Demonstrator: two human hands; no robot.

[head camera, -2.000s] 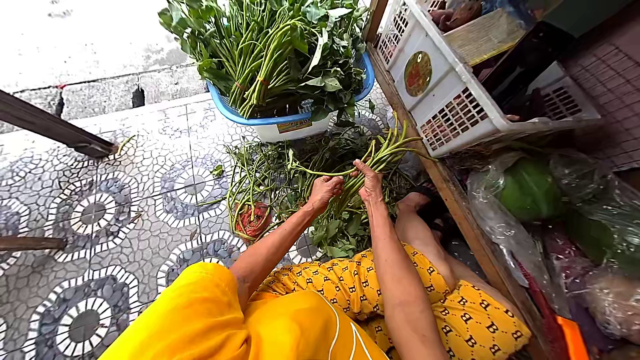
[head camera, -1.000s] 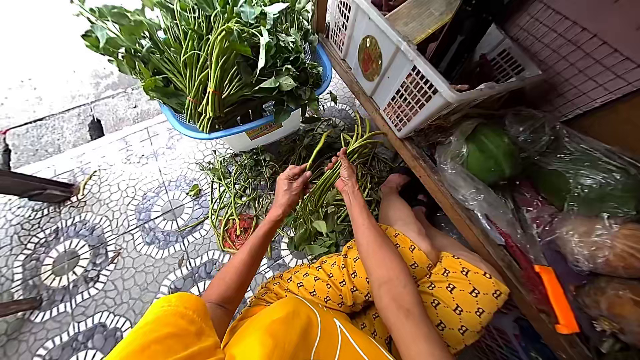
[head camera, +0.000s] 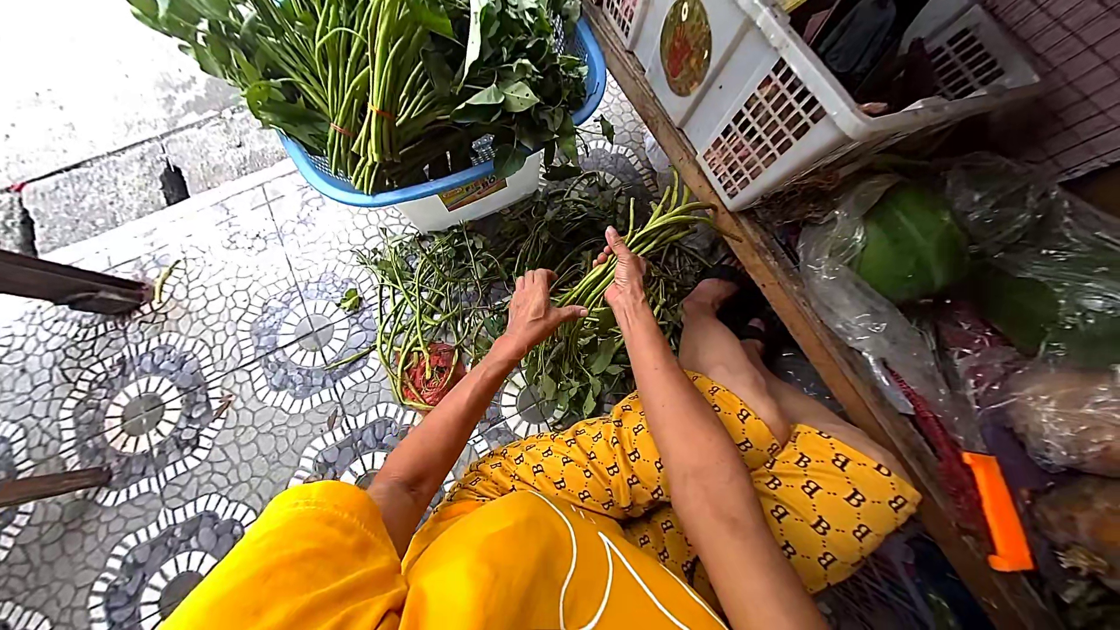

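My right hand [head camera: 626, 269] is closed around a bundle of long green leafy stems [head camera: 669, 223], whose cut ends point up and right while the leaves hang down toward my knees. Just left of the bundle is my left hand [head camera: 535, 313], thumb and fingers spread, near or against the stems; nothing shows held in it. Loose thin stems [head camera: 420, 297] lie heaped on the floor beneath both hands, beside a small red tangle [head camera: 430, 372]. Beyond them a blue-rimmed tub [head camera: 385, 199] holds upright leafy greens [head camera: 385, 96], some of them tied with bands.
A wooden rail [head camera: 787, 324] runs along my right side. Past it are a white plastic crate [head camera: 770, 122], green produce in clear plastic [head camera: 910, 241] and an orange handle [head camera: 997, 512]. Dark wooden legs [head camera: 70, 282] stand at the left on the patterned tile floor [head camera: 289, 367].
My left hand held a stem apart from the bundle one second ago; now its fingers are spread with no separate stem seen in it. My right hand has kept hold of the bundle.
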